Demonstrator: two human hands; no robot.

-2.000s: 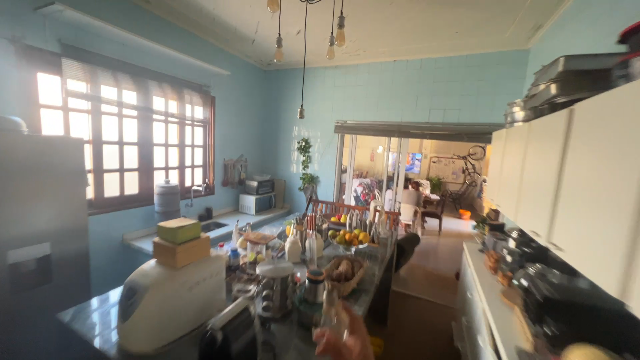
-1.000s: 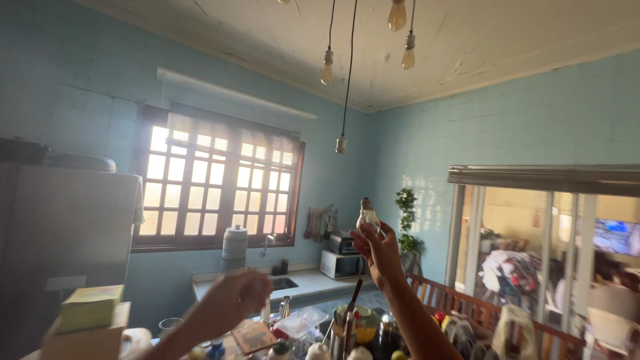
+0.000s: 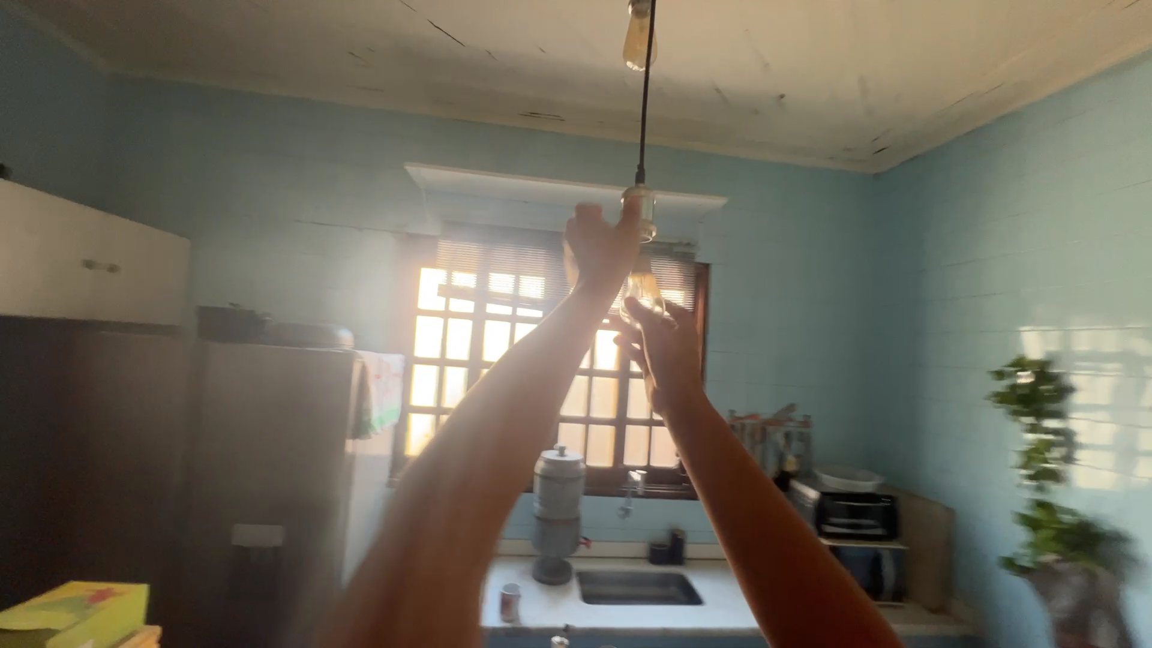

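A metal lamp socket hangs on a black cord in front of the window. My left hand is at the socket, its thumb against the left side; the fingers are partly blurred. Just below, my right hand holds a clear glass light bulb upright, with its base toward the socket's lower end. Whether base and socket touch cannot be told. Another bulb hangs higher up, near the top edge.
Beyond my arms are a counter with a steel sink, a water filter and a toaster oven. A refrigerator stands at left, a yellow-green box at lower left. A trailing plant hangs at right.
Both hands have gone up to the hanging socket. The bulb, held in my right hand one second ago, is now just under the socket. The view has turned left toward the window.
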